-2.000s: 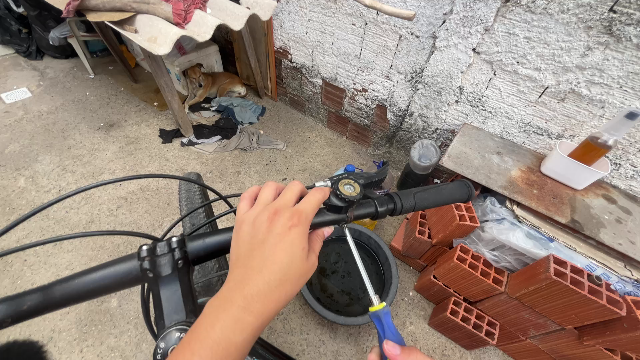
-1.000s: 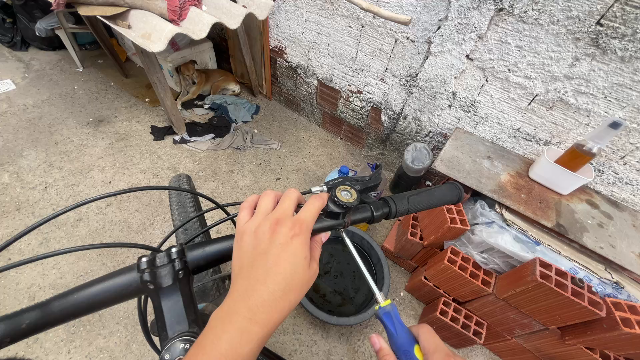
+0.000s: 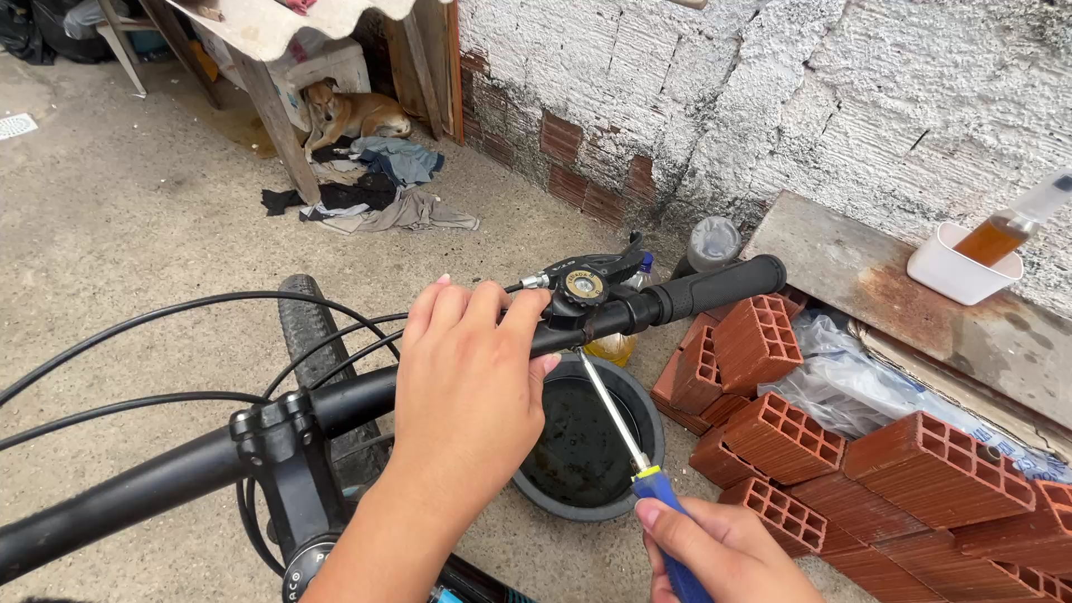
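My left hand (image 3: 473, 381) is wrapped over the black bicycle handlebar (image 3: 356, 400), just inboard of the shifter and brake lever clamp (image 3: 582, 289). In my right hand (image 3: 720, 544) is a screwdriver (image 3: 615, 410) with a blue and yellow handle and a metal shaft. Its tip meets the underside of the handlebar at the shifter clamp; the screw there is too small to make out. The black rubber grip (image 3: 720, 289) covers the bar's end. Cables curve left from the bar, and the stem (image 3: 289, 461) is at lower left above the front tire (image 3: 306, 335).
Below the bar stands a dark basin (image 3: 653, 419) of dark liquid. Hollow clay bricks (image 3: 938, 469) are stacked at right, beside a board (image 3: 888, 301) bearing a white plastic container (image 3: 963, 272). A dog (image 3: 356, 115) lies under a table near rags (image 3: 410, 209).
My right hand has come further into view on the screwdriver's handle. My left hand stays on the handlebar, and the screwdriver's tip remains at the clamp.
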